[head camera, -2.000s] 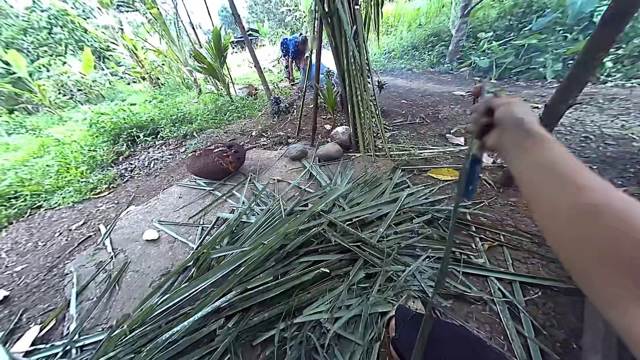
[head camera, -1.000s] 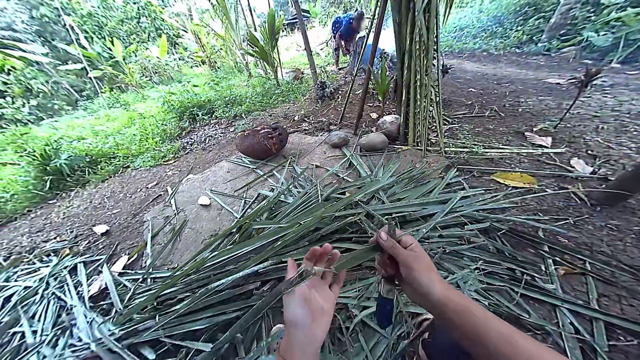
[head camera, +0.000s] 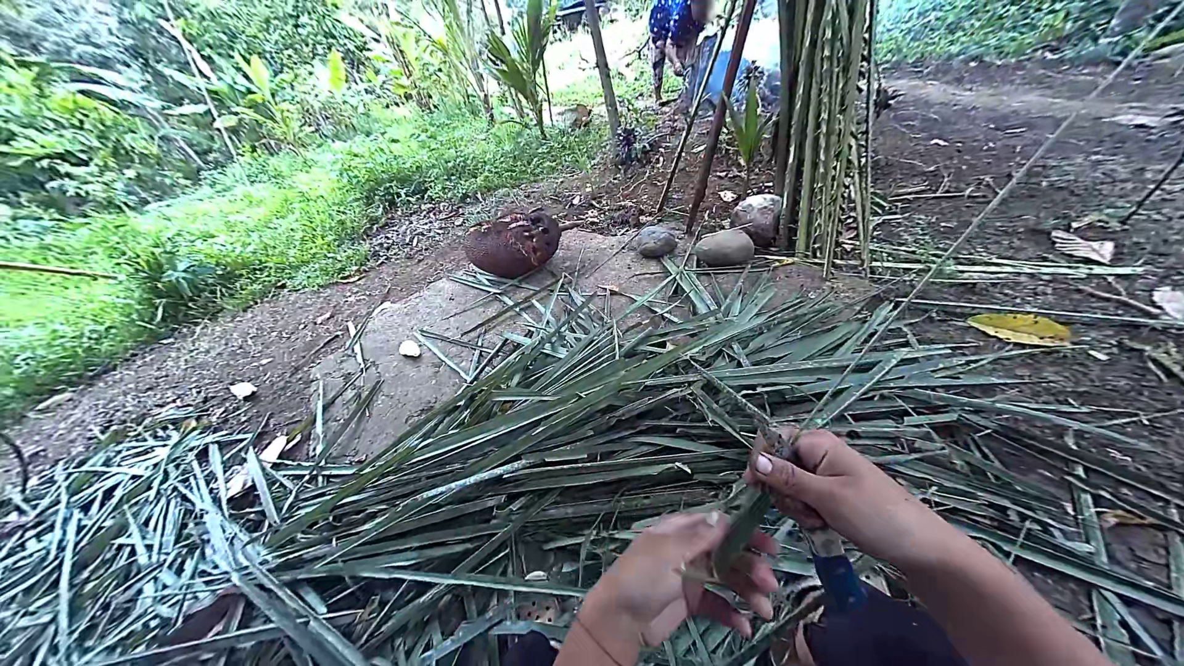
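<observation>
At the lower right my right hand (head camera: 819, 481) pinches a green palm leaflet (head camera: 740, 532) near its end. A knife with a blue-wrapped handle (head camera: 837, 578) hangs below that hand, apparently held in it too; its blade is mostly hidden. My left hand (head camera: 680, 583) is just left of it, palm up with curled fingers, and the leaflet crosses that palm; whether the fingers grip it I cannot tell. A thin pale strip or midrib (head camera: 1004, 190) runs from my right hand up to the right edge. Cut palm leaflets (head camera: 555, 444) lie in a heap beneath both hands.
A brown fruit or husk (head camera: 513, 245) rests on a flat rock (head camera: 398, 379), with several stones (head camera: 724, 248) farther right. Upright poles and hanging palm strips (head camera: 828, 129) stand behind. A yellow leaf (head camera: 1019, 328) lies on the soil. Another person (head camera: 680, 37) bends over in the background.
Two seconds ago my right arm was stretched out at the right and my left hand was out of view. Now both hands are together low over the heap, with a leaflet between them.
</observation>
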